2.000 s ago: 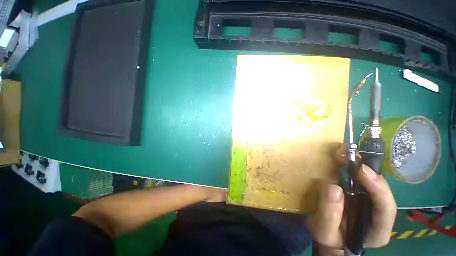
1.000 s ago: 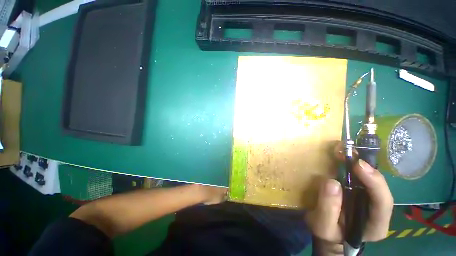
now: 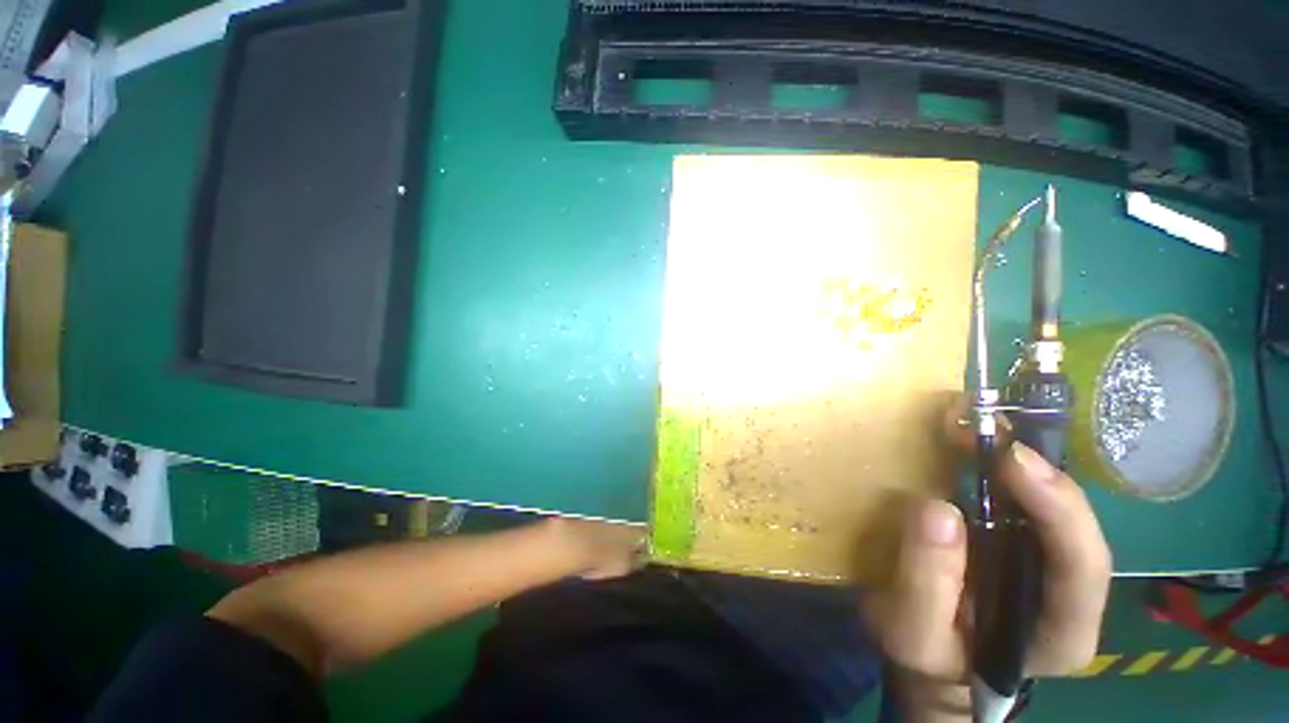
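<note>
My right hand (image 3: 1004, 565) is closed around the black handle of a soldering iron (image 3: 1046, 290). Its silver tip points up, with a thin bent metal feed tube beside it, just right of the work board. The tan-yellow work board (image 3: 834, 494) lies in front of me, brightly lit at its upper left, with dark specks and orange stains. A green strip (image 3: 676, 487) runs along its lower left edge. My left hand (image 3: 608, 551) is at the board's lower left corner. Its fingers are hidden, so what they do cannot be told.
A black shallow tray (image 3: 304, 198) lies at the left. A long black slotted tray edge (image 3: 877, 106) runs behind the board. A round yellow-green tin (image 3: 1162, 410) with silvery bits stands at the right, below a small white stick (image 3: 1179, 223). A red object (image 3: 1216, 614) is at lower right.
The iron and my right hand appear slightly further left than two seconds ago, while the view has shifted a little too. The left hand stays at the board's corner.
</note>
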